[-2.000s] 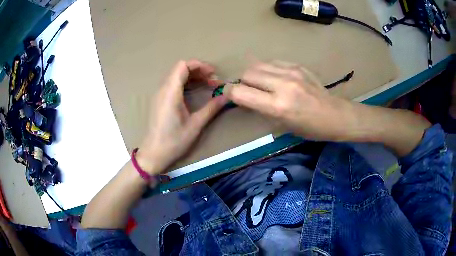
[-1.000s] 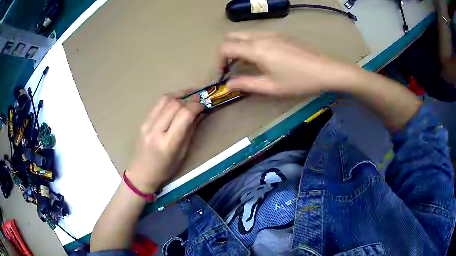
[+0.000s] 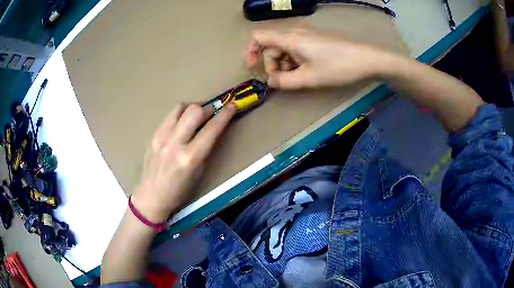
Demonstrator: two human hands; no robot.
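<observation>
An open black housing lies on the brown mat, tilted up to the right. A yellow battery and red and yellow wires show inside it, with a small white connector at its left part. My left hand holds the housing's left end, its fingers covering that end. My right hand is at the housing's right end, fingers curled and thumb side close to the tip. Whether it grips a cable there is hidden.
A closed black unit with a cream band and cable lies at the mat's far edge. A tangled pile of subassemblies lies at left on white sheeting. A red-orange piece is at lower left.
The housing has turned open side up, showing the battery and wires. My left hand has moved left and down onto its left end. My right hand has moved to its right end. The view has shifted.
</observation>
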